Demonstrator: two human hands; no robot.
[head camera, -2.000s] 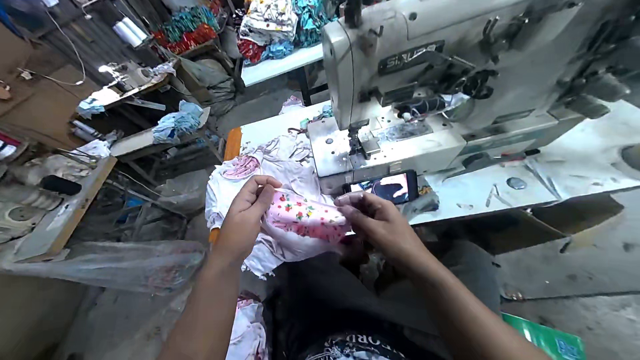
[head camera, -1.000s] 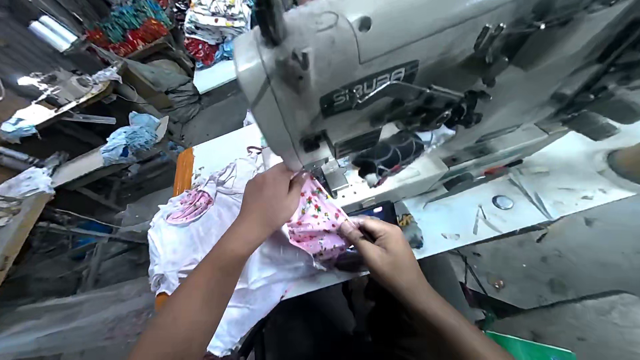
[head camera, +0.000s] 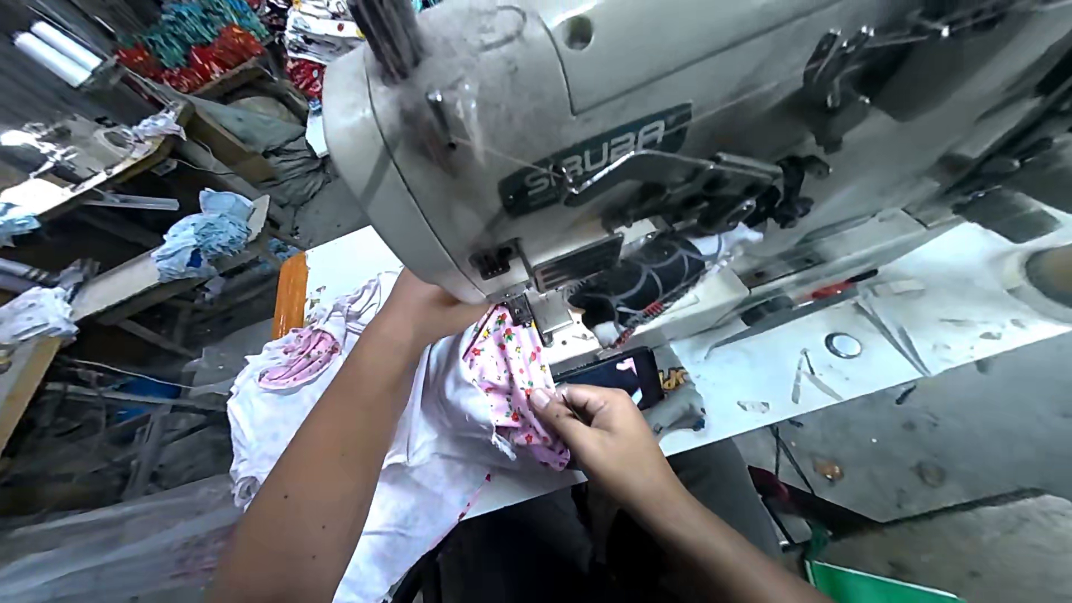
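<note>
Pink floral fabric (head camera: 511,368), joined to a white garment (head camera: 435,469), lies at the presser foot (head camera: 521,310) of a Siruba sewing machine (head camera: 469,159). My right hand (head camera: 599,419) pinches the near edge of the pink fabric between thumb and fingers. My left hand (head camera: 444,310) is at the fabric's far side, behind the needle area; the machine head hides its fingers, so its grip cannot be seen. Another white garment with a pink gathered part (head camera: 301,360) lies to the left on the table.
A phone (head camera: 615,373) lies beside the presser foot area, near a grey cloth (head camera: 680,406). Metal tweezers (head camera: 808,377) and a round metal disc (head camera: 842,345) rest on the white table (head camera: 754,419). Blue cloth (head camera: 205,239) hangs on a wooden bench at left. A dark patterned cloth roll (head camera: 645,280) sits on the machine.
The pink fabric, held in front of the machine two seconds ago, is now at the presser foot. My left hand has moved in behind the machine head. The view has moved closer to the machine.
</note>
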